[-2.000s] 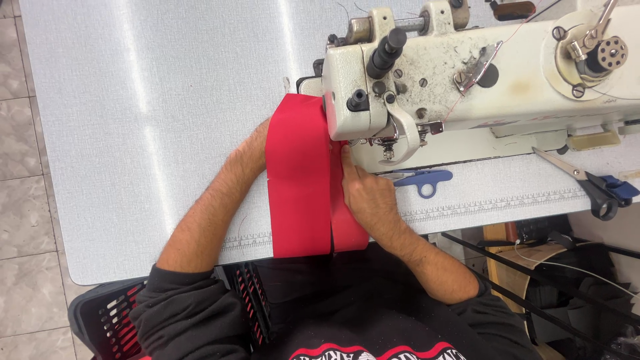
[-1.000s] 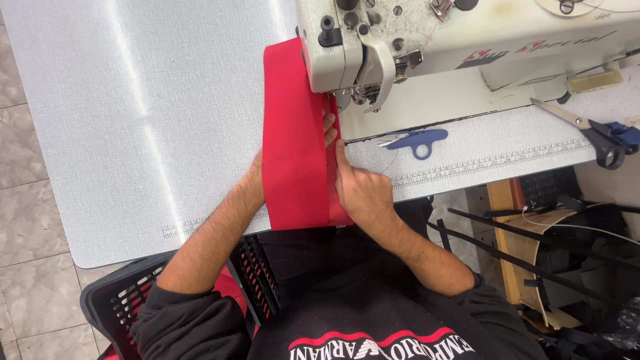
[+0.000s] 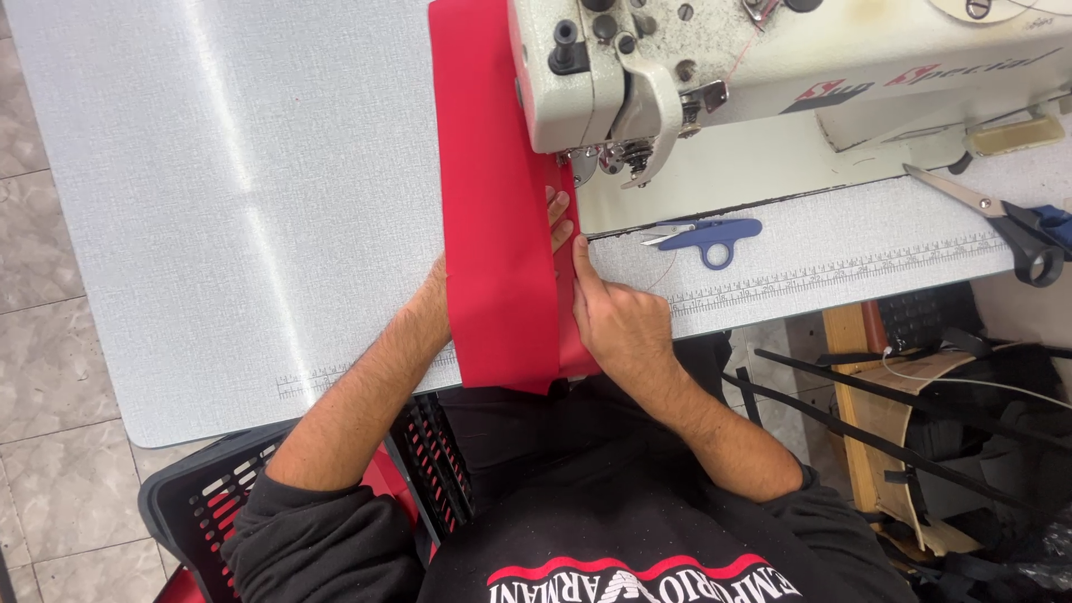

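A long strip of red fabric (image 3: 494, 209) runs from the table's front edge up past the left side of the sewing machine's head (image 3: 561, 75). Its narrower right part lies under the needle area, where the needle itself is hard to make out. My left hand (image 3: 559, 219) is mostly hidden beneath the upper layer of red fabric; its fingertips show flat on the lower layer, just in front of the presser area. My right hand (image 3: 624, 322) rests at the fabric's right edge with the index finger extended along it and the other fingers curled.
Blue thread snips (image 3: 712, 239) lie right of my right hand, near a loose thread. Black-handled scissors (image 3: 997, 213) are at the table's right. A ruler tape (image 3: 779, 280) runs along the front edge. A black plastic basket (image 3: 197, 494) stands below left, and dark straps and cardboard below right.
The red fabric has shifted forward along the machine's left side, and its upper layer lies flatter and longer. My left fingertips, hidden two seconds ago, now show between the layers. The view has moved.
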